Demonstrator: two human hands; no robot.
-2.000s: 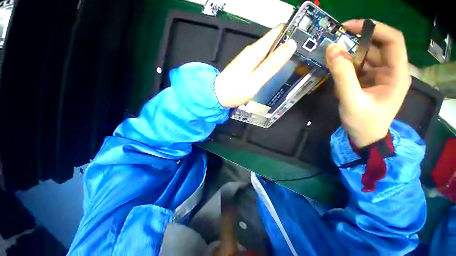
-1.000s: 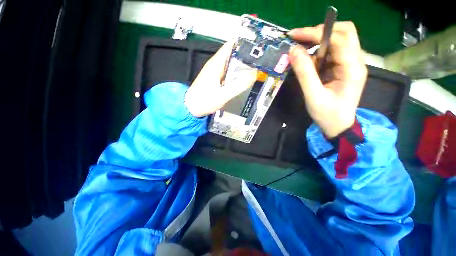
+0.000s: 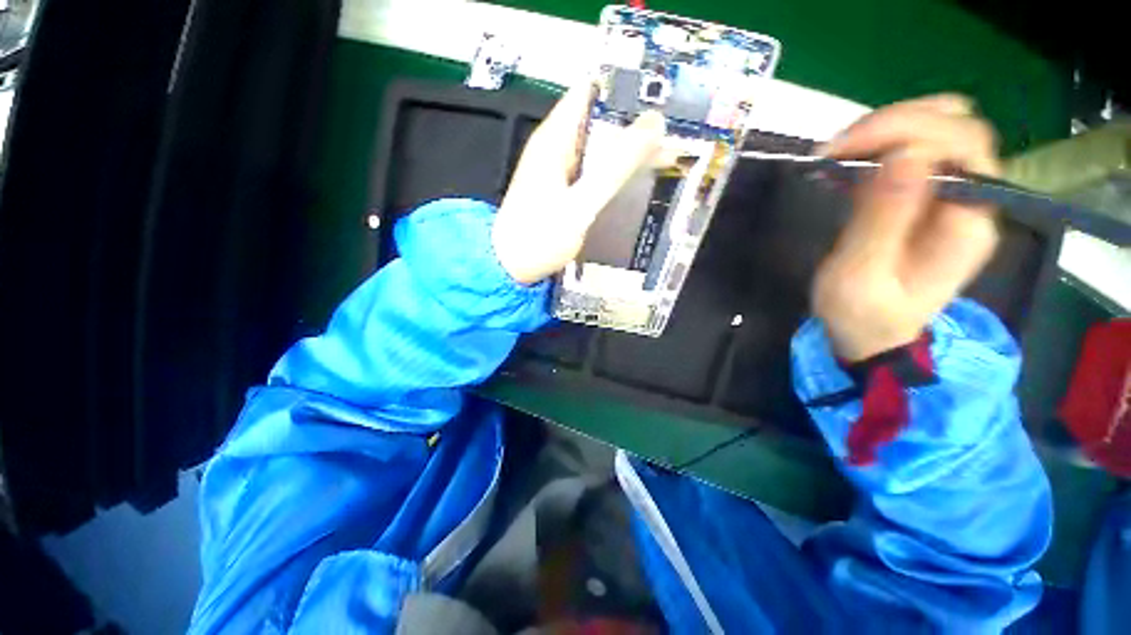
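My left hand (image 3: 564,192) holds an open phone mid-frame (image 3: 678,254) by its left side, above the black tray. The blue mainboard (image 3: 695,93) with grey shields lies in the frame's upper part, with my left thumb at its lower edge. A dark strip shows in the lower part, and a small orange piece shows near the right edge. My right hand (image 3: 912,223), blurred, holds tweezers (image 3: 980,189) level; their thin tips point left, close to the frame's right edge. Whether the tips touch it is unclear.
The black tray (image 3: 387,155) with rectangular pockets lies on a green mat crossed by a white strip (image 3: 403,27). A small white-silver piece (image 3: 492,62) lies above the tray. A pale roll (image 3: 1069,171) and a red pouch (image 3: 1101,395) are at right. Black tray stacks (image 3: 112,248) stand left.
My right hand has let go of the phone's upper right edge and moved right. The tweezers have swung from upright to level, tips left. The phone is turned more upright in my left hand.
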